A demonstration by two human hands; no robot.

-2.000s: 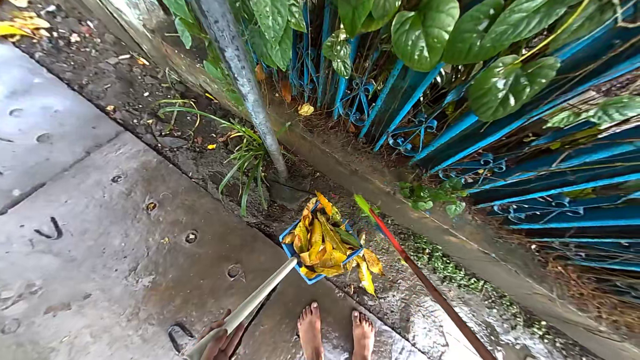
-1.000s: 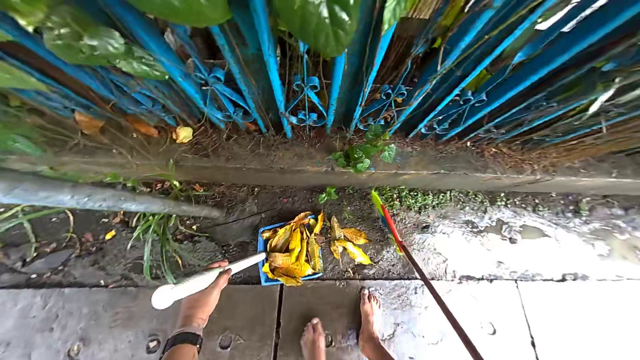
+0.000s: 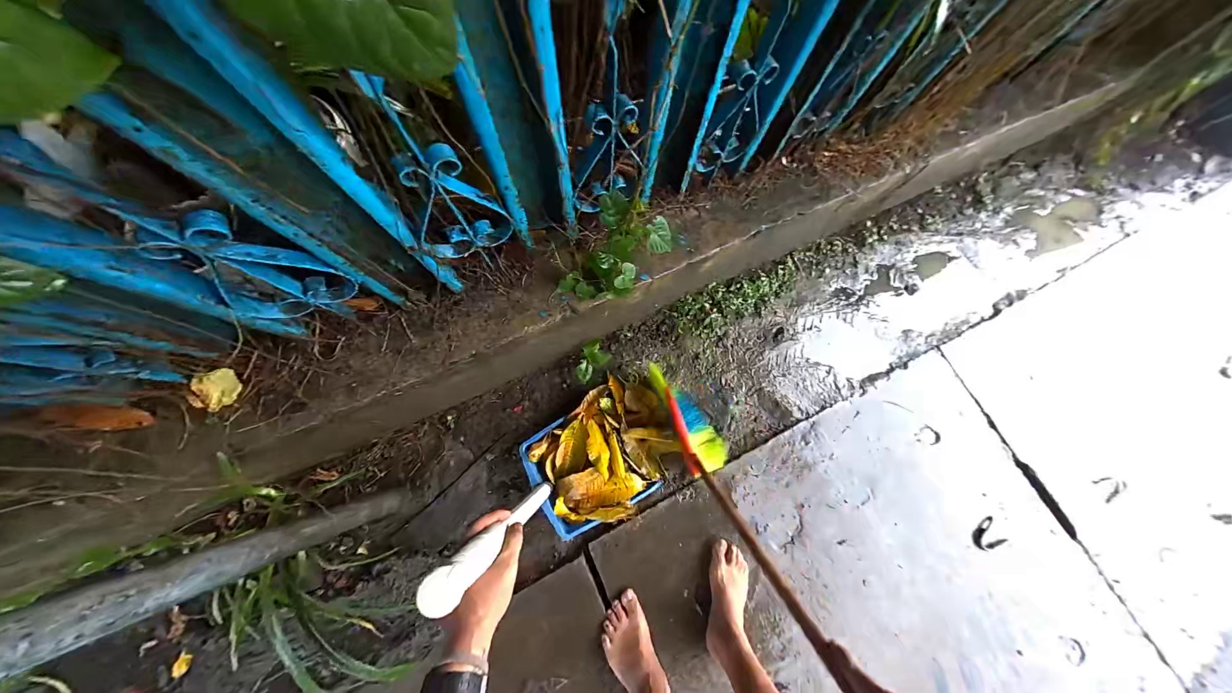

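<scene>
My left hand (image 3: 486,587) is closed around the white handle (image 3: 472,563) of a blue dustpan (image 3: 568,529), which rests on the ground. Large yellow-brown leaves (image 3: 592,457) fill the pan. At its right side is a broom with red, blue and yellow-green bristles (image 3: 707,433), its head against the leaves. The broom's brown stick (image 3: 770,563) runs down to the bottom edge. My right hand is not clearly seen; only a blurred brown shape shows at the stick's lower end.
A blue metal fence (image 3: 375,192) stands on a low concrete curb (image 3: 539,351). My bare feet (image 3: 727,587) are on wet paving slabs (image 3: 924,539). A grey pole (image 3: 192,577) and grassy plants (image 3: 298,616) lie at the lower left. A small leafy plant (image 3: 611,255) grows by the fence.
The broom head has come against the pan's right side, where loose leaves lay apart a second ago; those leaves are now at the pan. The view has turned.
</scene>
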